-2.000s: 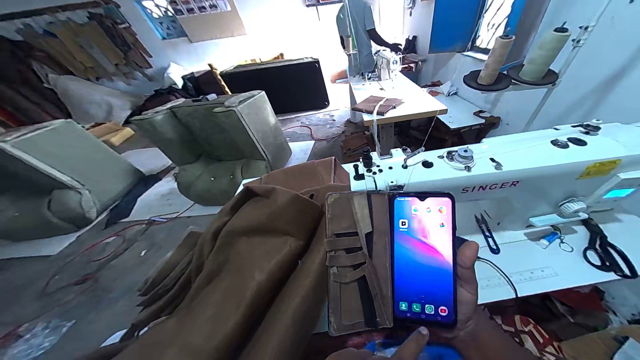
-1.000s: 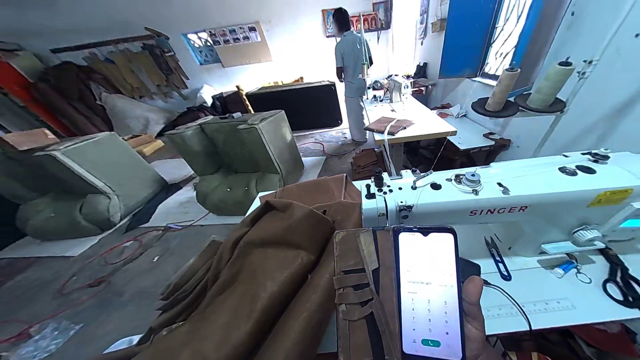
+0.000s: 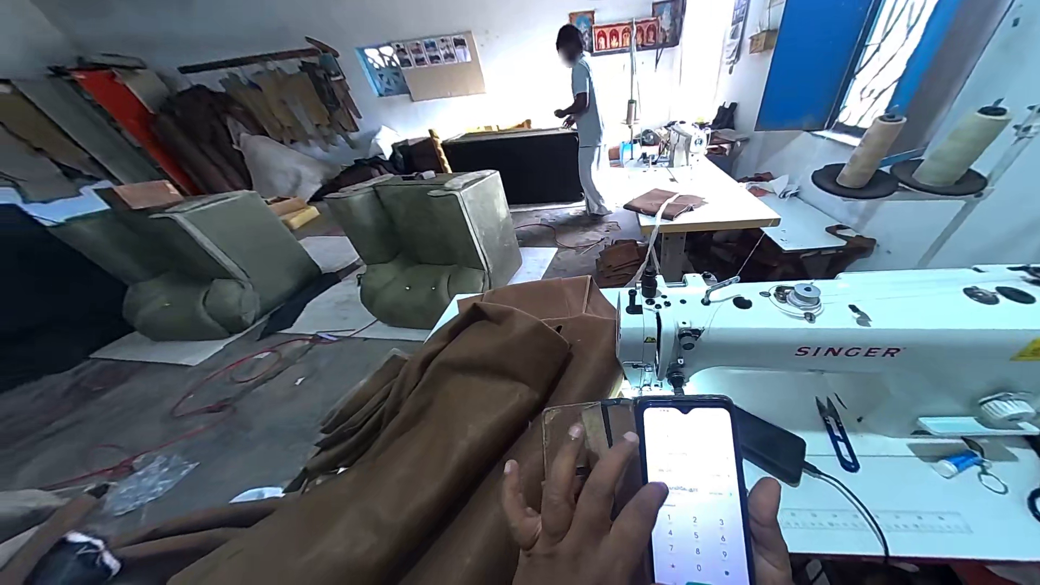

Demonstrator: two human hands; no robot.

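Observation:
A smartphone [image 3: 695, 487] with a lit number keypad stands upright in my right hand [image 3: 768, 528], whose thumb lies along its right edge. My left hand [image 3: 585, 508] is spread over the brown leather wallet [image 3: 561, 418] at the phone's left, one fingertip at the left edge of the screen. The wallet is partly hidden by the fingers. Large brown leather pieces [image 3: 455, 406] drape over the table left of both hands. Just beyond the phone is a white Singer sewing machine [image 3: 845, 325]. A black device [image 3: 768, 445] with a cable lies behind the phone.
Thread snips [image 3: 837, 435], a blue-white tube [image 3: 957, 464] and a printed ruler [image 3: 877, 521] are on the machine table at right. Green armchairs [image 3: 431, 252] stand left. A person [image 3: 589, 122] stands near another sewing table [image 3: 715, 203]. Thread cones [image 3: 871, 154] are at upper right.
My left hand has come into view over the wallet and against the phone. The screen showed app icons two seconds ago and now shows a keypad. The standing person's arms are now raised in front.

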